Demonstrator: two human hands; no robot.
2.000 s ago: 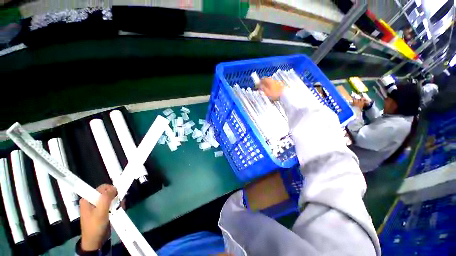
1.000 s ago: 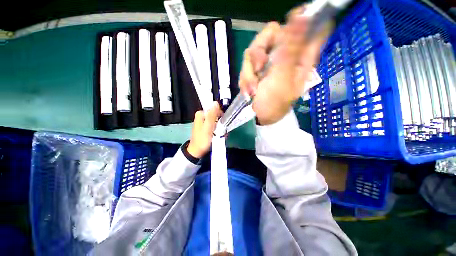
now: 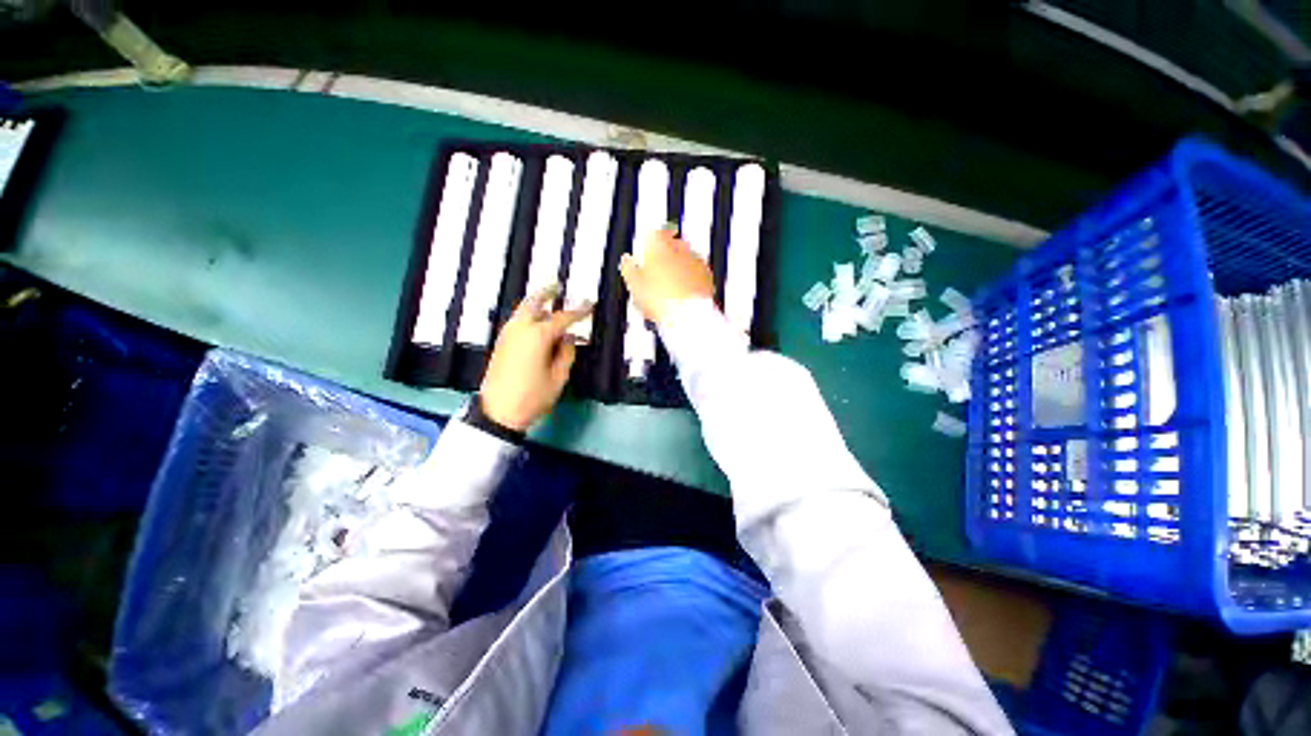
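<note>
A black tray (image 3: 417, 365) lies on the green bench with several slim white bars in its parallel slots. My right hand (image 3: 670, 276) is over the tray, its fingers around the middle of a white bar (image 3: 640, 339) whose lower end reaches further down than its neighbours. My left hand (image 3: 532, 360) is at the tray's lower edge, fingers apart at the lower ends of the middle bars, with nothing seen held. My right fingers partly hide the bar beneath them.
Small clear pieces (image 3: 871, 296) lie loose on the bench right of the tray. A blue basket (image 3: 1078, 396) of shiny bars stands at the right. A lined blue bin (image 3: 180, 532) with white bits is at lower left. Part of another tray (image 3: 32, 166) shows at far left.
The long white strips have left my left hand and are out of view. My right hand has come from the basket to the tray, where a bar now fills the formerly empty slot.
</note>
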